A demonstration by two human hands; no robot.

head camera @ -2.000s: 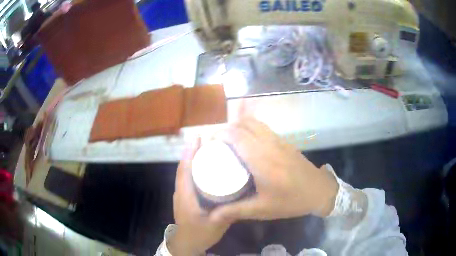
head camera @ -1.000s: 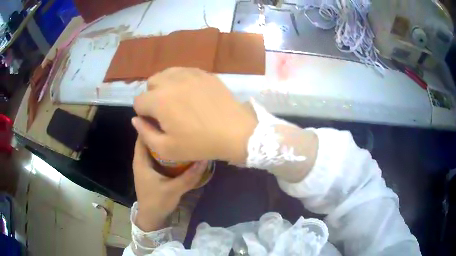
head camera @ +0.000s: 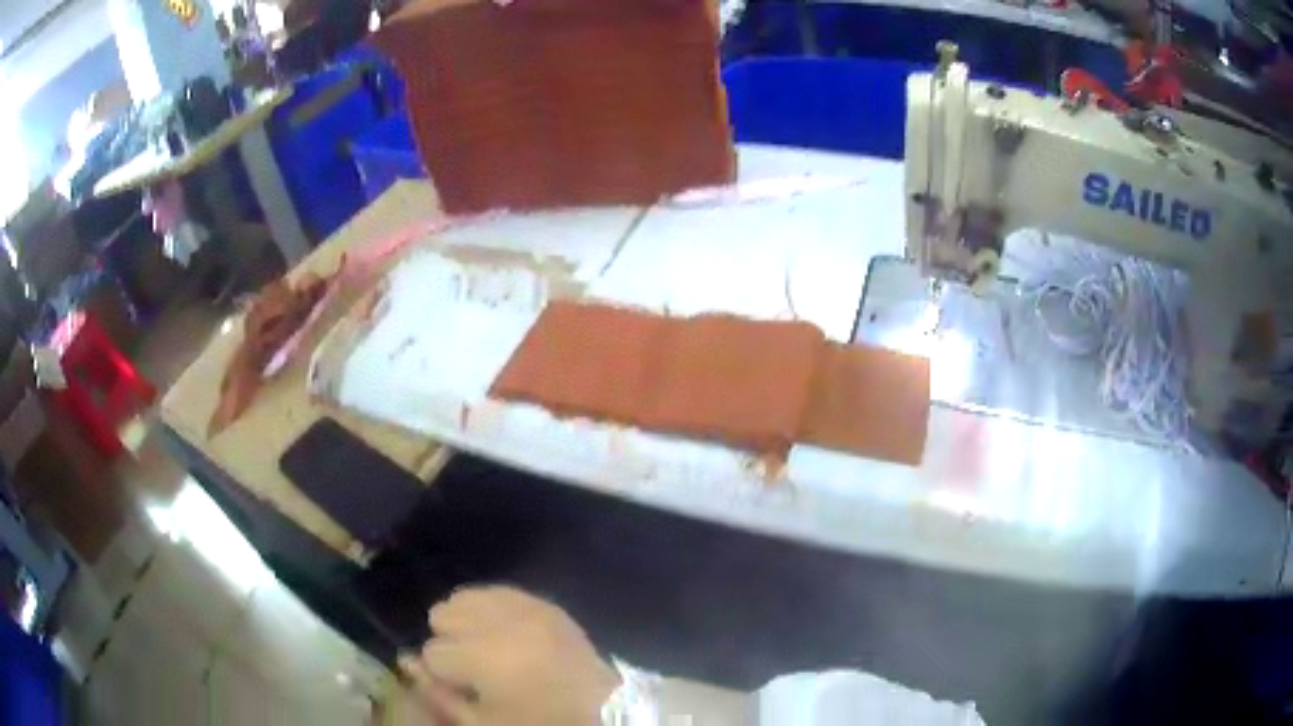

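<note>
My right hand (head camera: 511,660) is low in the view, cut off by the bottom edge, with curled fingers and a white lace cuff. What its fingers hold, if anything, is hidden. My left hand cannot be made out. A small blurred gold-brown patch shows beside the right fingers; I cannot tell if it is the can. The folded rust-orange fabric pieces (head camera: 659,372) lie flat near the table's front edge, left of the needle plate (head camera: 886,305). The sewing machine (head camera: 1106,199) stands at the right with its needle light on.
A tall rust-red fabric stack (head camera: 567,107) stands at the back left. A white cord bundle (head camera: 1120,333) lies on the machine bed. A black phone (head camera: 352,482) and fabric scraps (head camera: 277,333) lie on the tan board (head camera: 227,440). Blue bins (head camera: 815,102) stand behind; a red stool (head camera: 99,376) is at left.
The view has swung up and left. The can, seen between both hands before, is no longer clearly visible. My right hand is lower in the picture, and my left hand has dropped out of sight.
</note>
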